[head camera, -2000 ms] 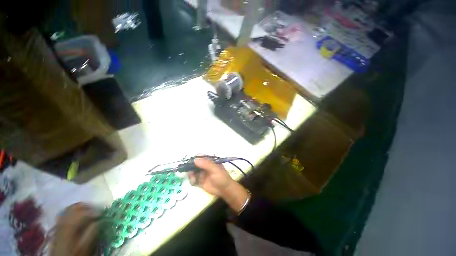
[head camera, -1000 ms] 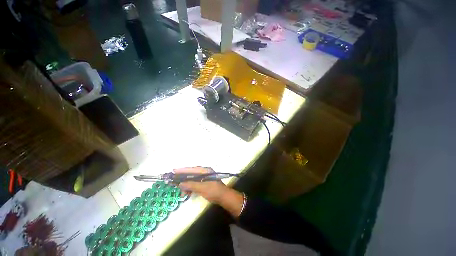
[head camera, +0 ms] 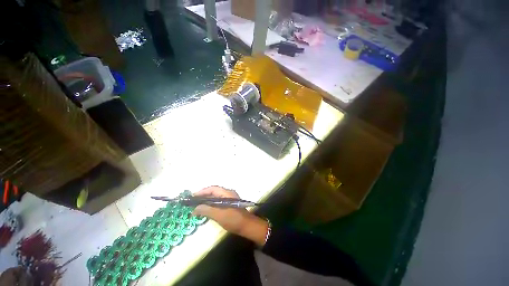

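My right hand point(head camera: 231, 215) holds the soldering iron point(head camera: 215, 201) over the upper right end of the round PCB panel point(head camera: 148, 243). The iron's thin tip points left, beyond the panel's edge. The panel is green rings joined in rows, lying flat; its lower left end reaches the picture's bottom. A pile of red lead wires point(head camera: 36, 248) lies left of the panel. My left hand point(head camera: 15, 276) shows only as a small brownish part at the bottom left edge, by the wires; its fingers cannot be made out.
The black soldering station point(head camera: 265, 131) with its solder wire spool point(head camera: 245, 98) stands at the bench's far right, before an amber sheet point(head camera: 279, 89). A large brown box point(head camera: 61, 134) stands at left, red-orange handles point(head camera: 10, 191) beside it. An open carton point(head camera: 357, 167) is beside the bench.
My left hand has moved from the panel's left end to the wires at the bottom left edge. My right hand still holds the iron, now slightly lower than two seconds ago.
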